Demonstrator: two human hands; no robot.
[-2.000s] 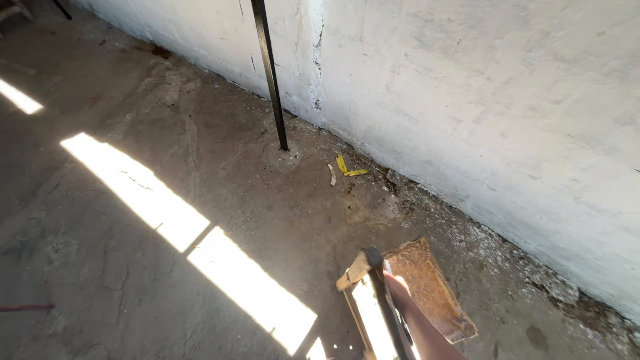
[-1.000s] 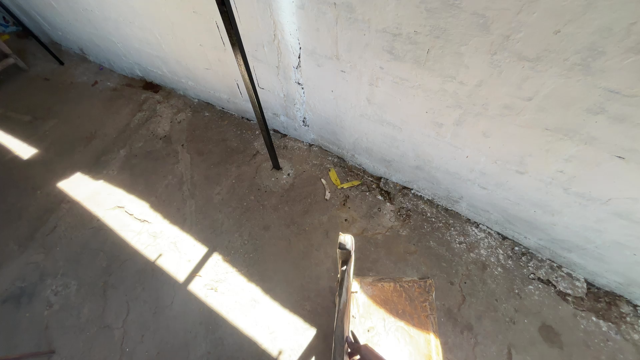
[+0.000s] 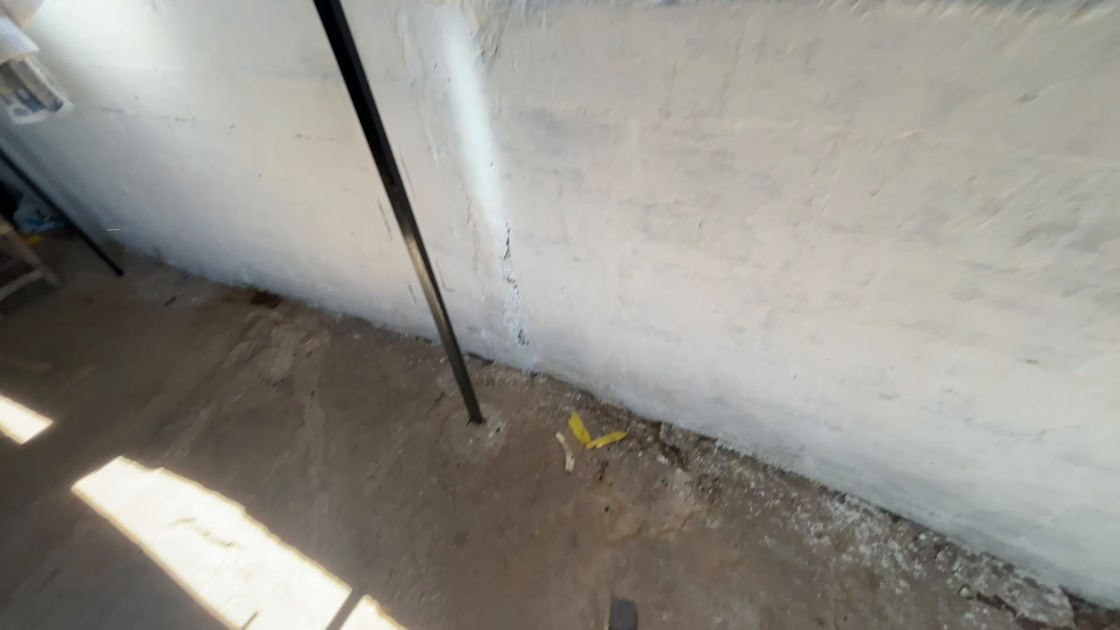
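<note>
Neither of my hands shows in the head view now. At the bottom edge, right of the middle, the dark rounded tip of an object [image 3: 623, 614] pokes into view; what it belongs to and whether a hand holds it are hidden. Beyond it on the concrete floor lie a yellow peel-like strip [image 3: 593, 435], bent in a V, and a small pale curved scrap [image 3: 566, 452] beside it.
A dark metal post [image 3: 411, 227] stands on the floor close to the whitewashed wall [image 3: 744, 219]. A second dark post [image 3: 66, 214] is at the far left, near part of a wooden stand [image 3: 24, 262]. Crumbled debris [image 3: 840, 525] runs along the wall's foot.
The view has tilted up. A hand at a flat brown panel and a long pale piece, seen at the bottom in the earlier frames, has left the view.
</note>
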